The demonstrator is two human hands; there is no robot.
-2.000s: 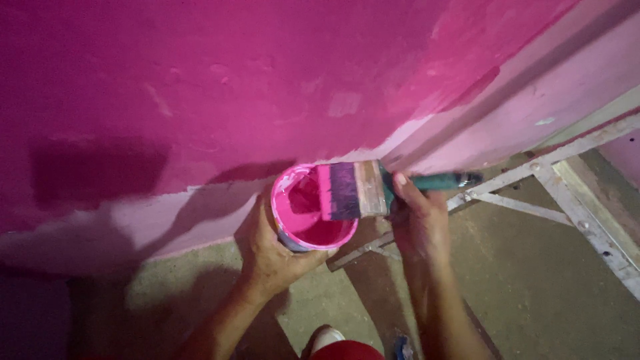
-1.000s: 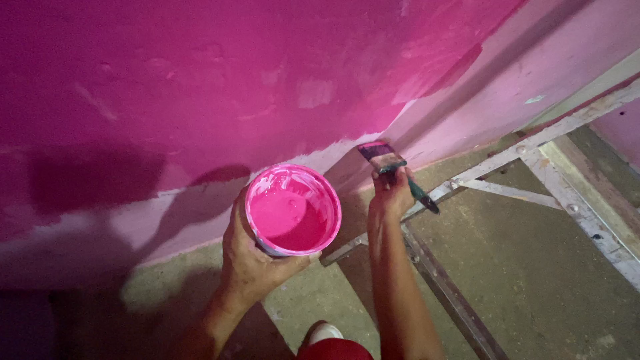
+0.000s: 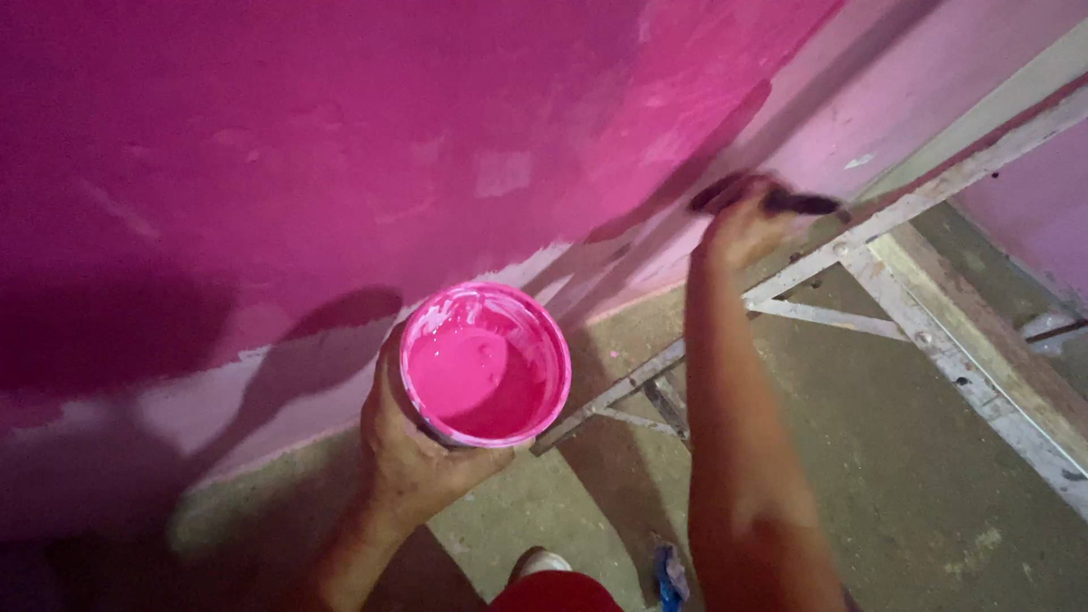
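Note:
My left hand (image 3: 416, 459) is wrapped around the side and underside of a round tub of bright pink paint (image 3: 476, 365), whose open top faces me. Pink streaks coat its inner wall. Out to the right, my right hand (image 3: 752, 225) is shut on a paintbrush (image 3: 799, 202), blurred by motion. The brush lies close to the lower part of the wall (image 3: 510, 170), near the edge between deep pink and pale pink; whether its bristles touch the wall cannot be told.
A paint-spotted metal frame with braces (image 3: 901, 208) stands on the right, by my right forearm. Below the wall lies the concrete floor (image 3: 884, 476). A blue item (image 3: 671, 578) and my shoe (image 3: 544, 561) show at the bottom edge.
The brush was over the tub two seconds ago, its bristles pink. My right hand has since carried it away, up and right towards the wall. My left hand still holds the tub.

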